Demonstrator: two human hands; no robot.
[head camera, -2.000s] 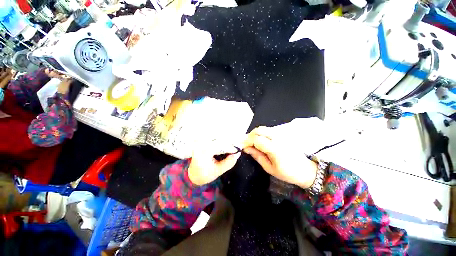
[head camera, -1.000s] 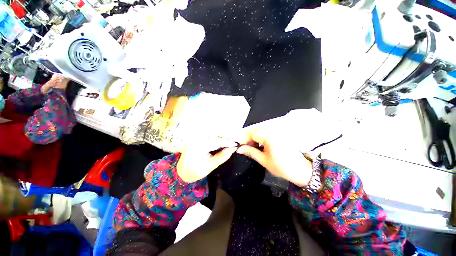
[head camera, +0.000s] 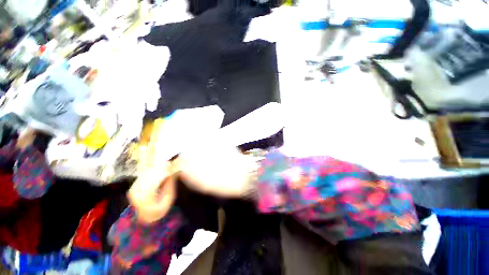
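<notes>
My left hand (head camera: 153, 190) and my right hand (head camera: 214, 169) are close together near the table's front edge, both blurred. Their fingertips meet at the edge of the cloth. What they pinch is too blurred to tell. The large black garment panel (head camera: 214, 70) runs from the back of the table down to my hands. A flat white piece (head camera: 195, 124) lies on it behind my left hand, and another white piece (head camera: 257, 122) lies behind my right hand.
The sewing machine (head camera: 343, 32) is at the upper right. Black scissors (head camera: 402, 96), a clear plastic bag (head camera: 456, 59) and a tan-edged tray (head camera: 444, 140) lie right. White scraps (head camera: 128, 64) and a yellow tape roll (head camera: 94, 134) are left. Another person's sleeve (head camera: 32, 171) is far left.
The view has swung right, bringing the tray, the bag and a blue crate into sight. My right forearm now lies more level across the table front. My hands remain close together.
</notes>
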